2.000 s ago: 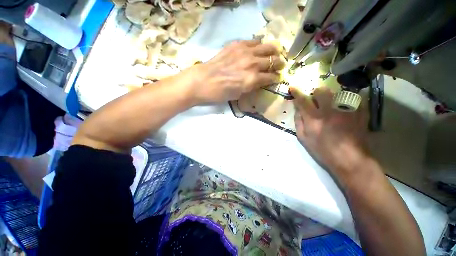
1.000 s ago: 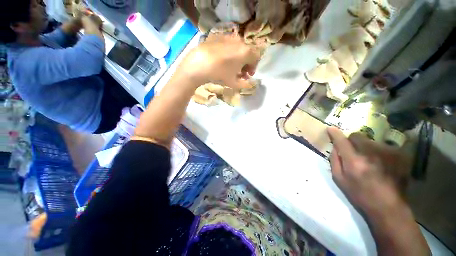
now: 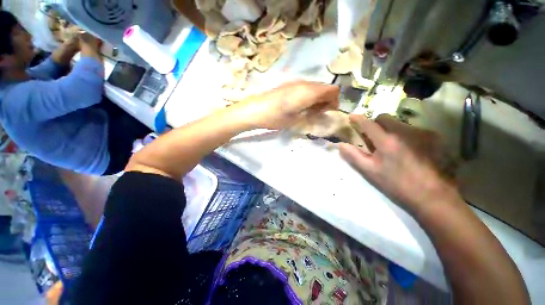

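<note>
A small beige fabric piece (image 3: 325, 124) lies at the front-left edge of the machine bed, between my hands. My left hand (image 3: 305, 102) is over its left end with the fingers bent onto it. My right hand (image 3: 388, 156) is at its right end, thumb and forefinger apart around it; whether it grips is unclear. The brightly lit presser foot and needle area (image 3: 377, 98) is just behind. Sewn beige pieces (image 3: 349, 61) lie behind the presser foot. A loose heap of beige pieces (image 3: 263, 44) lies at the back left.
The pale machine head (image 3: 466, 59) stands at the upper right. Dark snips (image 3: 471, 126) lie on the bed right of the needle. A white thread cone (image 3: 149, 50) is on the neighbouring table. Blue crates (image 3: 224, 205) are below the white table (image 3: 358, 199). Another person (image 3: 57, 113) sits at the left.
My left hand has come from the heap to the machine bed, and a beige piece now lies between my hands. My right hand has shifted slightly. The view has swung back toward the machine.
</note>
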